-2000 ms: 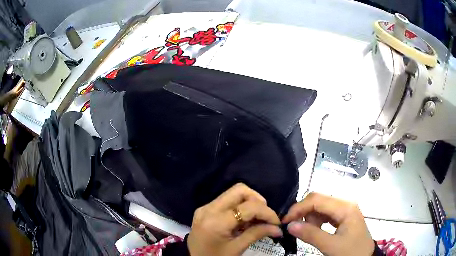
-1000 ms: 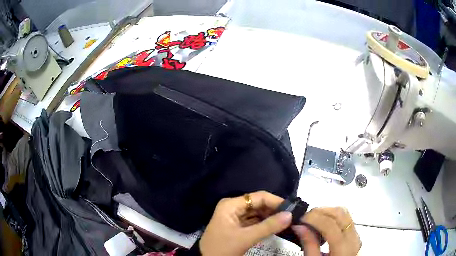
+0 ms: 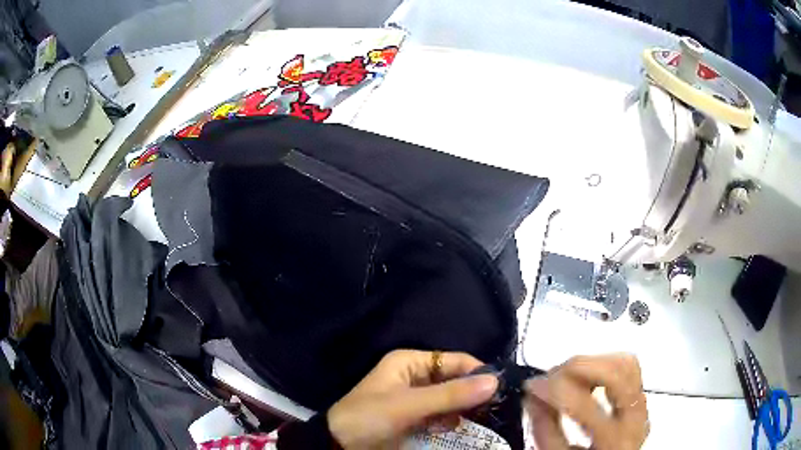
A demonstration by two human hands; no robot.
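Note:
A large black garment piece (image 3: 351, 255) with pale stitch lines lies spread over the white table, left of the sewing machine's needle area. Its near right end forms a small dark folded part (image 3: 509, 383) at the table's front. My left hand (image 3: 413, 391) pinches this folded part between thumb and fingers. My right hand (image 3: 593, 400), slightly blurred, is at the other side of it, fingertips close together; whether they grip the cloth is hard to tell. The presser foot (image 3: 606, 279) is away from the cloth, to its right.
The sewing machine head (image 3: 703, 185) stands right, with a cream tape roll (image 3: 698, 88) on top. Blue-handled scissors (image 3: 771, 417) and a flat black rectangle (image 3: 757, 292) lie right. Grey cloth (image 3: 110, 281) hangs left. Another machine (image 3: 66, 114) and part of a person's hand are far left.
My hands first met at the edge, then turned the small folded part up, and now hold it lower again. My right hand has shifted slightly right. The view has shifted a little.

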